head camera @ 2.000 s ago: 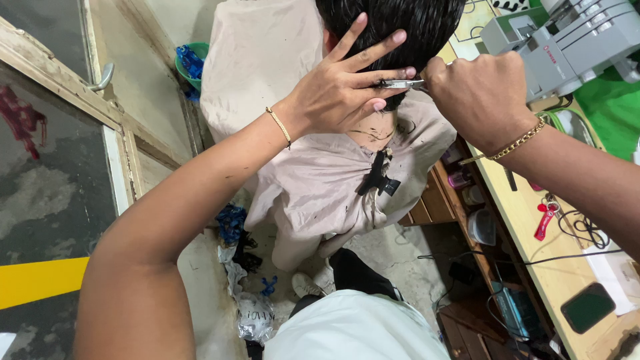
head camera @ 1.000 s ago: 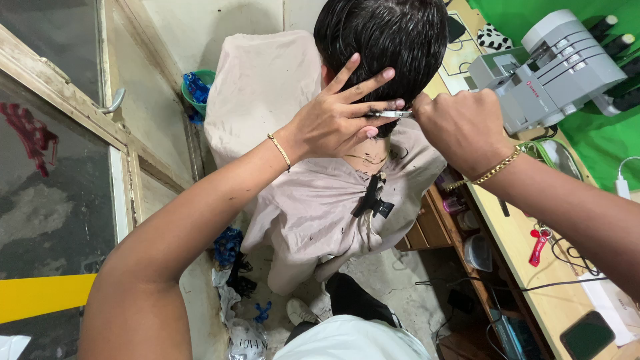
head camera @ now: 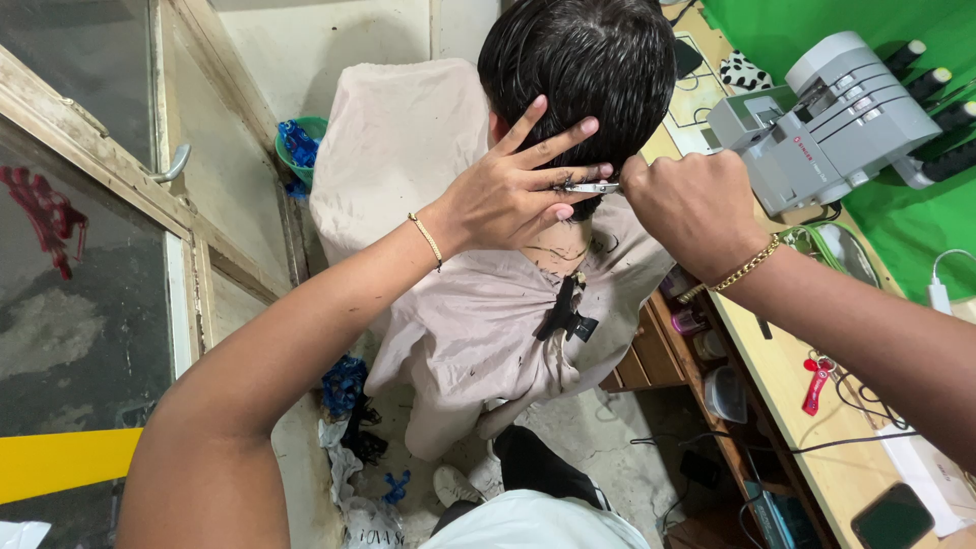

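Note:
A seated person with wet dark hair (head camera: 583, 65) faces away under a pale cloth cape (head camera: 404, 145). A black hair clip (head camera: 566, 313) gathers the cape below the nape, where cut hair lies on the skin. My left hand (head camera: 526, 179) rests at the back of the head, fingers spread, with some hair between the lower fingers. Metal scissors (head camera: 593, 187) lie along those fingers, their blades at the hair. My right hand (head camera: 686, 206) is closed around the handles, which it mostly hides.
On the right, a wooden table (head camera: 793, 366) holds a grey serger sewing machine (head camera: 831, 122), a phone (head camera: 892, 518), a red key tag (head camera: 817, 387) and cables. A green basket (head camera: 313, 130) stands beyond the cape's left side. A framed glass door (head camera: 84, 305) is at left.
Both hands stay at the back of the head, with the scissors between them. The view has shifted somewhat, showing more of the sewing machine.

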